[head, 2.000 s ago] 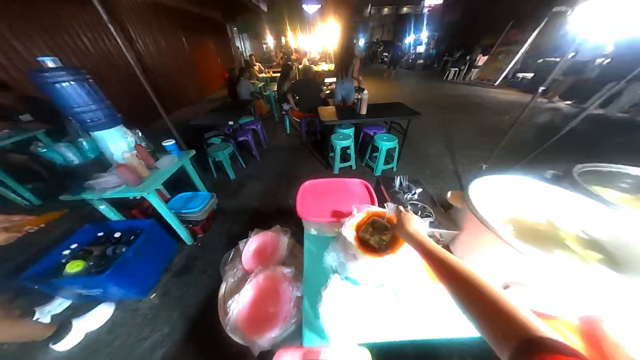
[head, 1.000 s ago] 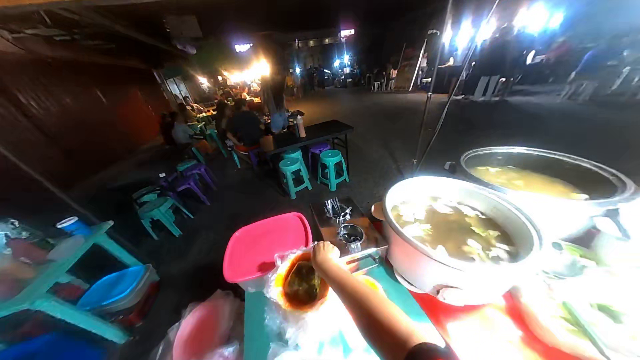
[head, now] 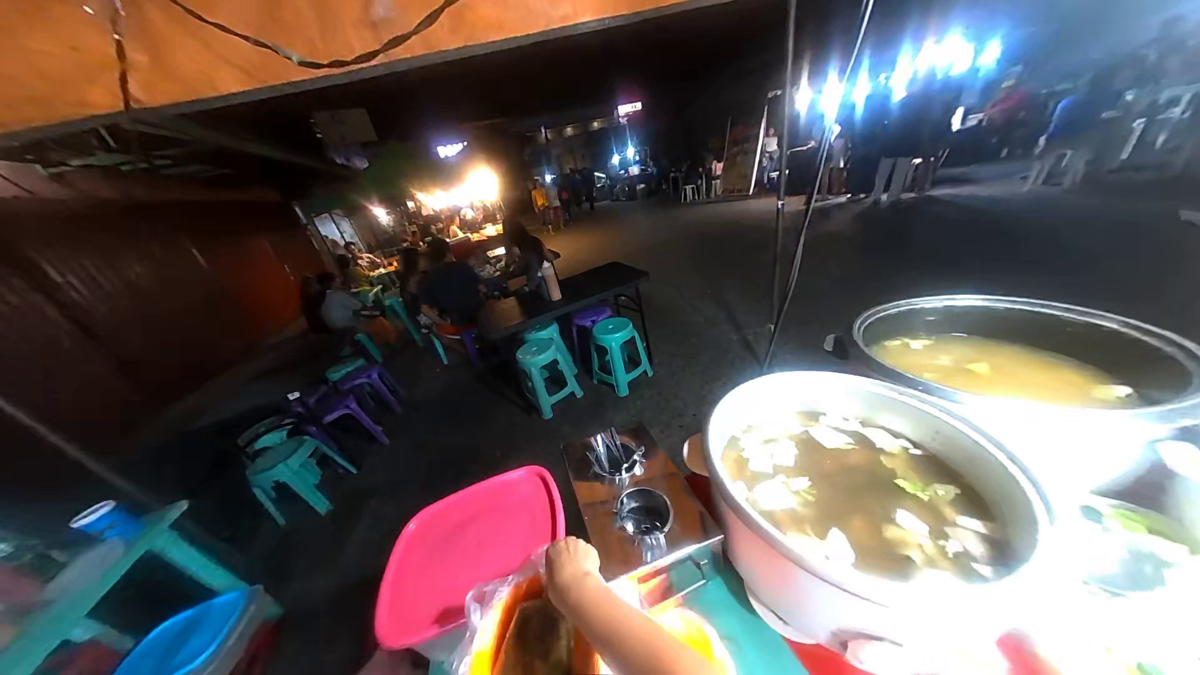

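My right hand [head: 574, 565] is closed at the far rim of an orange bowl [head: 506, 623] lined with clear plastic, low in the middle of the view. Something brown lies in the bowl, partly hidden by my forearm. Touching or close beside it on the left is a pink plastic lid [head: 469, 553]. To the right stands a large pot of broth [head: 727, 525] with pale pieces floating in it. Beyond my hand, metal containers [head: 644, 511] hold utensils. A yellow round thing [head: 692, 637] shows behind my forearm. My left hand is out of the frame.
A second big pot [head: 1012, 305] stands behind the first. Further off are teal stools [head: 621, 354], a black table [head: 600, 281] and seated people [head: 450, 291]. A teal table [head: 122, 586] and a blue-lidded tub [head: 192, 633] are at lower left. A thin pole [head: 782, 187] rises ahead.
The view has swung to the right, bringing the pots fully into sight. My right hand stays at the rim of the orange bowl.
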